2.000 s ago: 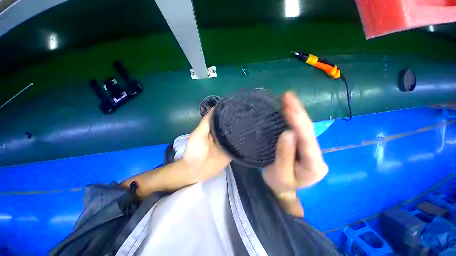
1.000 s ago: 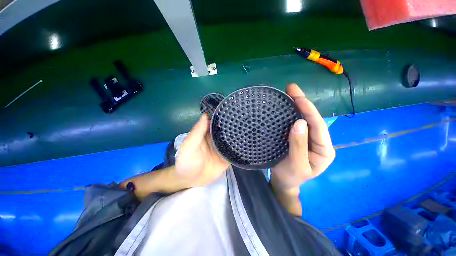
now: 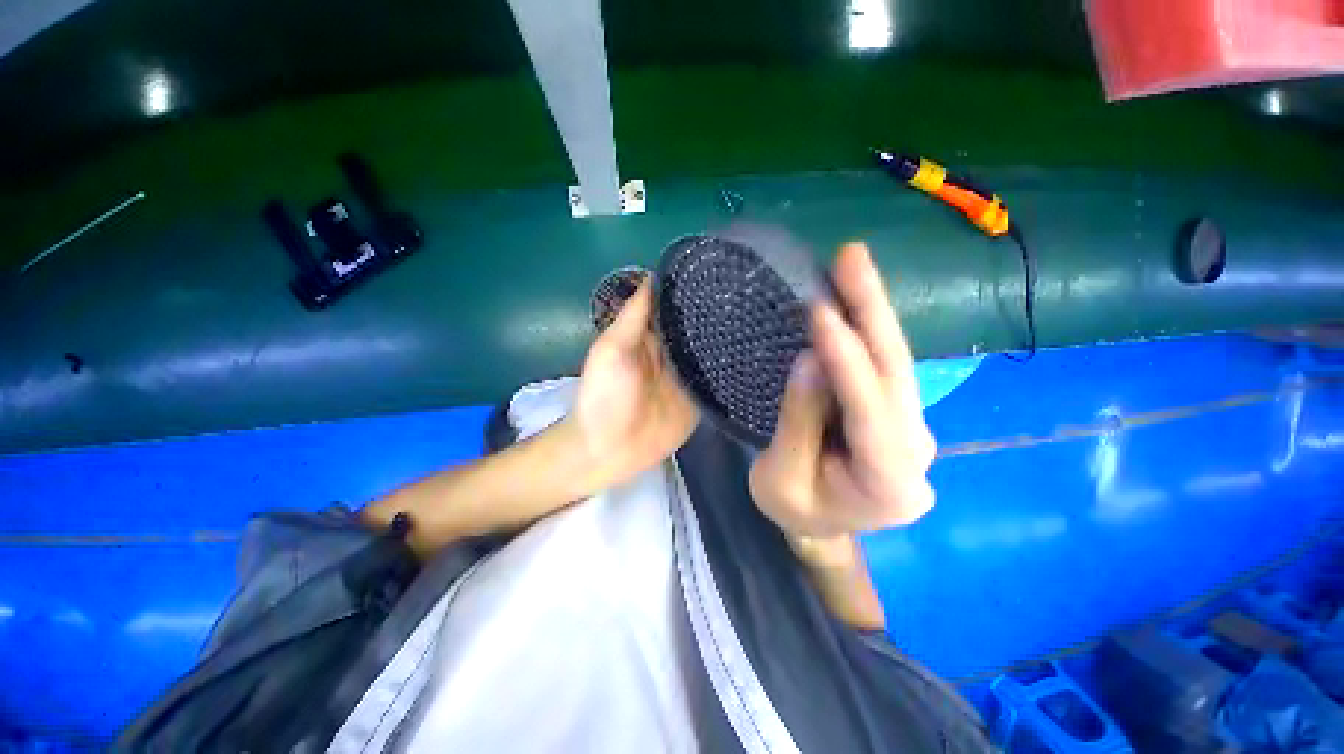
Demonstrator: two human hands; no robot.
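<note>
A round black screw dish with a honeycomb of small holes is held between my hands in front of my body. It is tilted, and its right side is blurred. My left hand grips its left edge, with the fingers partly behind it. My right hand holds its right side, with the thumb over the face and the fingers raised, slightly blurred. A smaller round dish lies on the green surface behind my left fingertips, partly hidden by them.
A shelf post stands behind the dishes. A black bracket and a thin rod lie left. An orange-yellow electric screwdriver with a cord and a small dark cap lie right. A salmon-red foam tray overhangs at top right.
The dish faced me nearly flat a second ago and is now tilted, its right side turned. My right hand has moved a little left. The dish is still held by both hands.
</note>
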